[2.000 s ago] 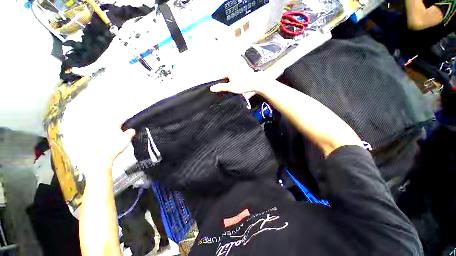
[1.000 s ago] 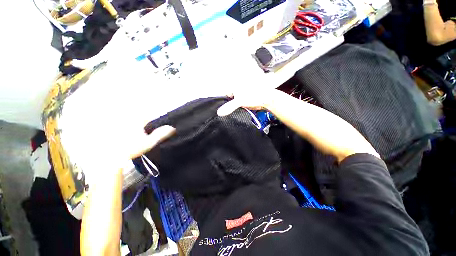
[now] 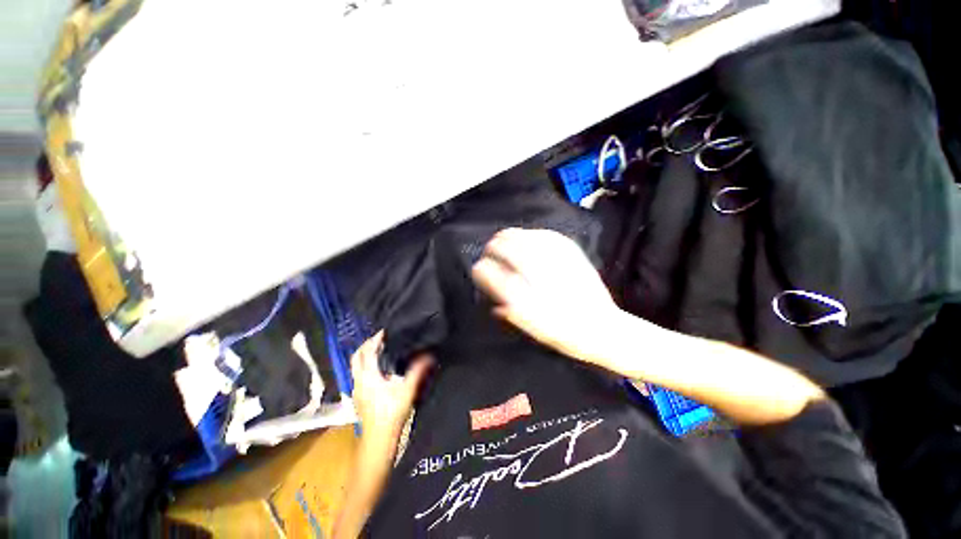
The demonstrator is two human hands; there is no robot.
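Black fabric (image 3: pixel 406 279) lies over my lap, below the front edge of the white table (image 3: pixel 263 158). My left hand (image 3: pixel 388 384) has its fingers and thumb on a bunched dark part of the fabric at the lower left. My right hand (image 3: pixel 537 279) is on the fabric near the middle, its fingers curled and somewhat blurred. What lies under the right fingertips is hard to make out. The fabric blends with my black shirt, so its edges are unclear.
A heap of black pieces (image 3: pixel 843 179) with white cord loops (image 3: pixel 809 308) lies at the right. Blue crate parts (image 3: pixel 680 408) show below the table. White scraps and a yellow-brown surface (image 3: pixel 263 493) are at the lower left. A plastic-wrapped item (image 3: pixel 690 13) is at the top edge.
The view has tipped down toward the lap, and the machine head has left the picture. Both hands and the black fabric have moved off the table to my lap.
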